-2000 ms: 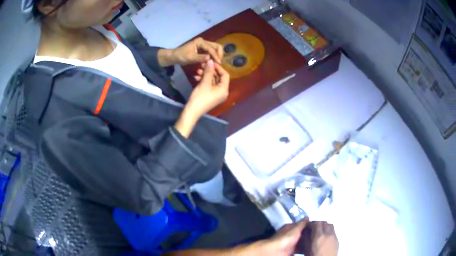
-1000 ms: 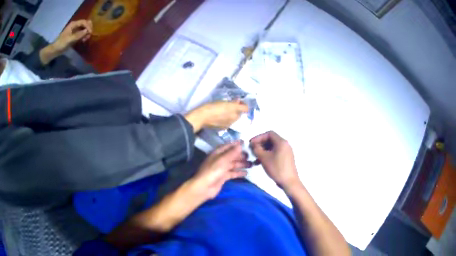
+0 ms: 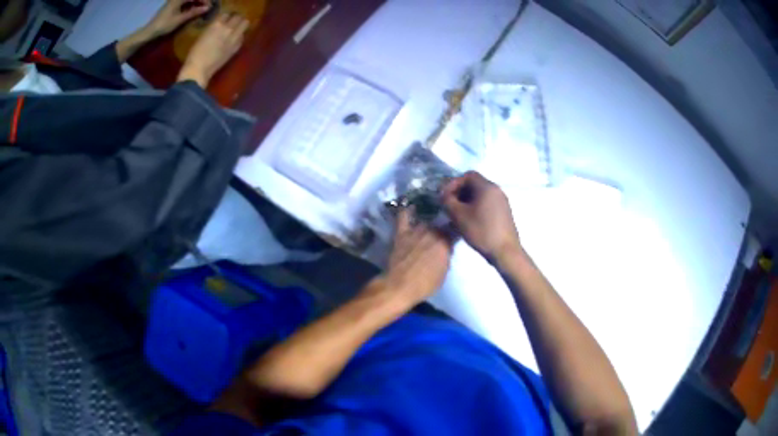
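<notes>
A clear plastic bag [image 3: 411,174] lies open near the table's front edge with dark and silvery small parts [image 3: 423,203] in it. My left hand [image 3: 420,255] is at the bag's near side, its fingers reaching to the parts; whether it holds one cannot be told. My right hand [image 3: 479,211] is at the bag's right edge with curled fingers; what is between them is hidden. A clear tray [image 3: 328,157] with one dark piece [image 3: 351,119] lies left of the bag. A second clear tray [image 3: 517,128] with small bits lies beyond the bag to the right.
A coworker in a dark jacket [image 3: 111,162] sits at the left, both hands over a red-brown box [image 3: 281,64]. A blue stool [image 3: 200,328] stands below the table at the left. An orange-fronted box [image 3: 757,366] is at the far right. A brown seam crosses the white table [image 3: 631,221].
The coworker's hand has left the bag and is back over the red-brown box. My left hand has moved forward to the parts in the bag. My right hand has moved up to the bag's edge.
</notes>
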